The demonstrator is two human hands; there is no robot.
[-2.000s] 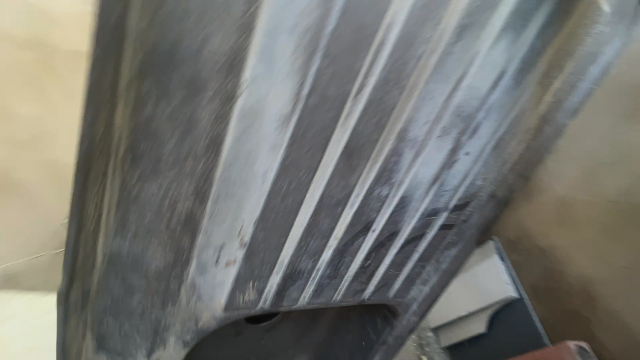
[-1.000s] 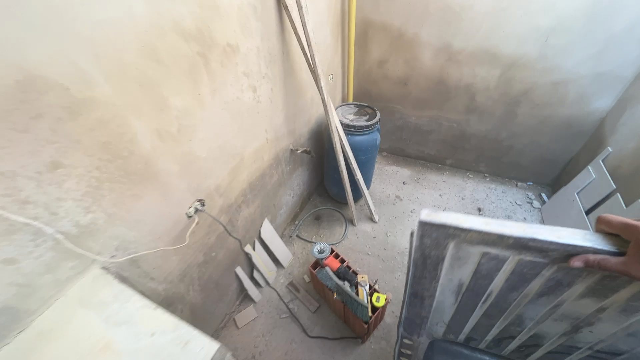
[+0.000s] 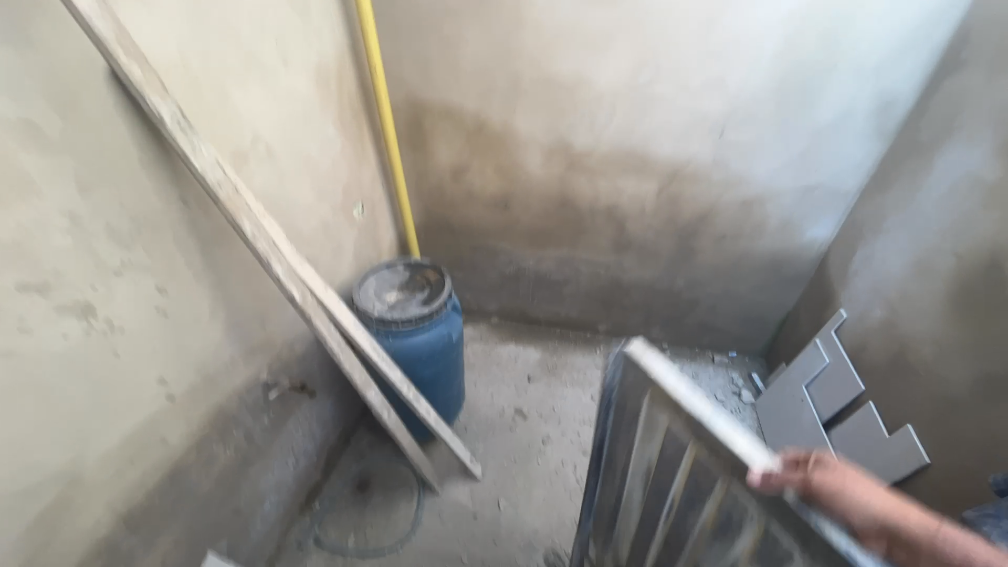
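Observation:
At the lower right, my right hand (image 3: 819,480) grips the upper edge of a dusty dark ribbed panel (image 3: 677,465), fingers wrapped over its pale rim. The panel stands tilted, its ribbed face toward me, and its lower part runs out of the frame. Behind it, notched grey tiles (image 3: 795,394) lean against the right wall. My left hand is out of view.
A blue plastic barrel (image 3: 425,354) with a dusty lid stands in the corner beside a yellow pipe (image 3: 386,118). Two long wooden boards (image 3: 260,244) lean across in front of it. A hose loop (image 3: 417,512) and rubble (image 3: 732,386) lie on the floor.
The view has swung toward the barrel and corner; the toolbox seen a second ago is out of frame. The panel is still in my right hand, now tilted with its top edge sloping down to the right.

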